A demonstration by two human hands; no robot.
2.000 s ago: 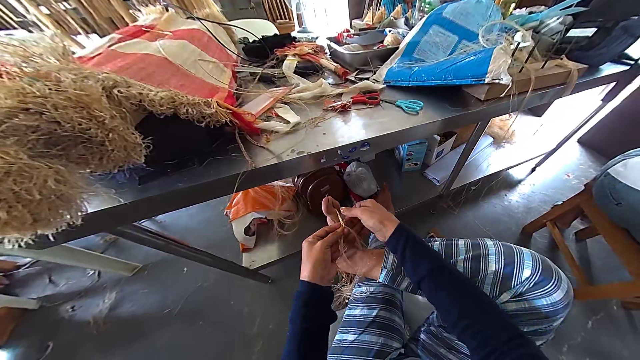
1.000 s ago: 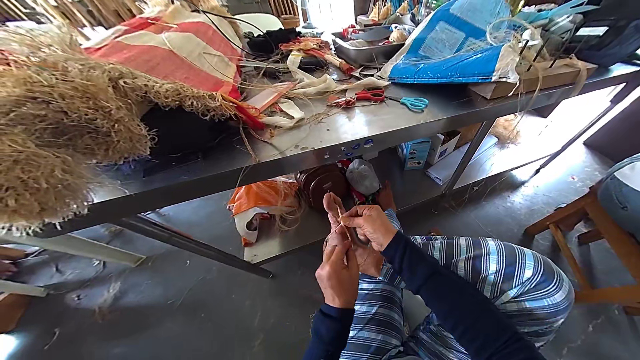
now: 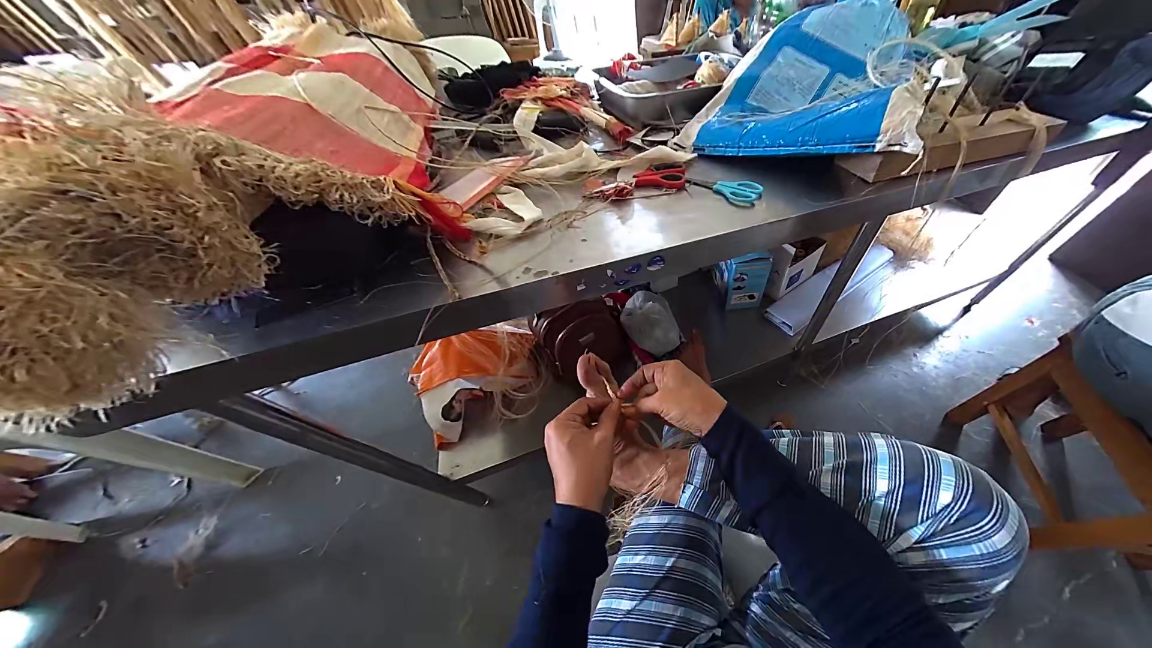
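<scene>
My left hand (image 3: pixel 582 447) pinches thin tan plant fibre strands (image 3: pixel 613 389) between thumb and forefinger. Close against it, my right hand (image 3: pixel 677 394) grips the same strands, fingertips almost touching. The strands run up to the big toe of my bare foot (image 3: pixel 650 470), which seems to anchor them; how they are looped is too small to tell. Loose fibre ends (image 3: pixel 637 509) hang below my left hand, over the foot and the striped trouser leg.
Above my hands runs a metal table edge (image 3: pixel 558 295). On the table lie red-handled scissors (image 3: pixel 660 178), turquoise-handled scissors (image 3: pixel 740 192), a blue bag (image 3: pixel 792 90) and a big fibre bundle (image 3: pixel 108 216). An orange bag (image 3: pixel 468 360) sits on the lower shelf; a wooden stool (image 3: pixel 1053 450) stands right.
My left hand has risen beside the right since one second ago, when it was lower. Both hands still hold the strands near the toe.
</scene>
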